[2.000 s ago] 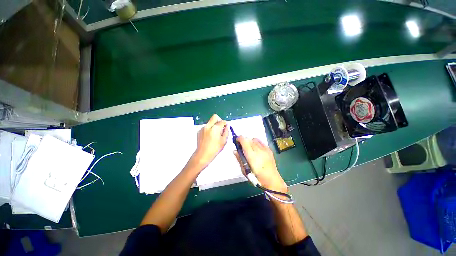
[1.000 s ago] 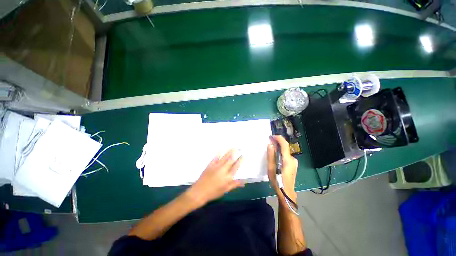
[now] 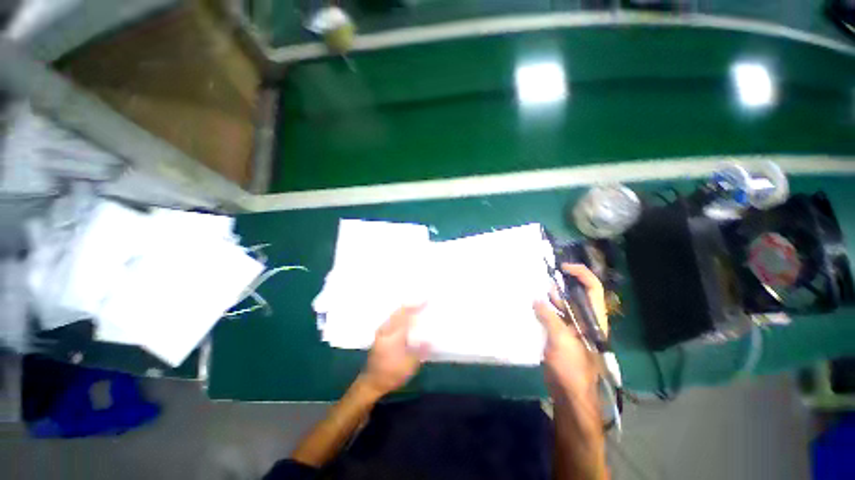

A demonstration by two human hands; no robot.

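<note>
A white solar panel (image 3: 483, 295) lies back up, slightly skewed, between my hands, at the right of another white-backed panel (image 3: 375, 253). My left hand (image 3: 394, 352) holds its left side near the front edge; the fingertips are blurred. My right hand (image 3: 577, 342) is at its right edge, fingers touching that edge. The same hand holds a dark soldering iron (image 3: 585, 314), with its cord trailing past the wrist. The iron's tip is hard to make out. White lead loops (image 3: 321, 305) show at the left panel's left edge.
White panels (image 3: 178, 281) with trailing wires lie at the left. A silvery round dish (image 3: 607, 210), partly hidden stand (image 3: 600, 258), black box (image 3: 667, 272), spool (image 3: 729, 190) and fan (image 3: 783, 258) are at the right. A green conveyor (image 3: 422, 131) runs behind a pale rail.
My hands have gone from working close together on the right panel to its two sides. That panel is now skewed. The whole view has shifted, so everything appears further right.
</note>
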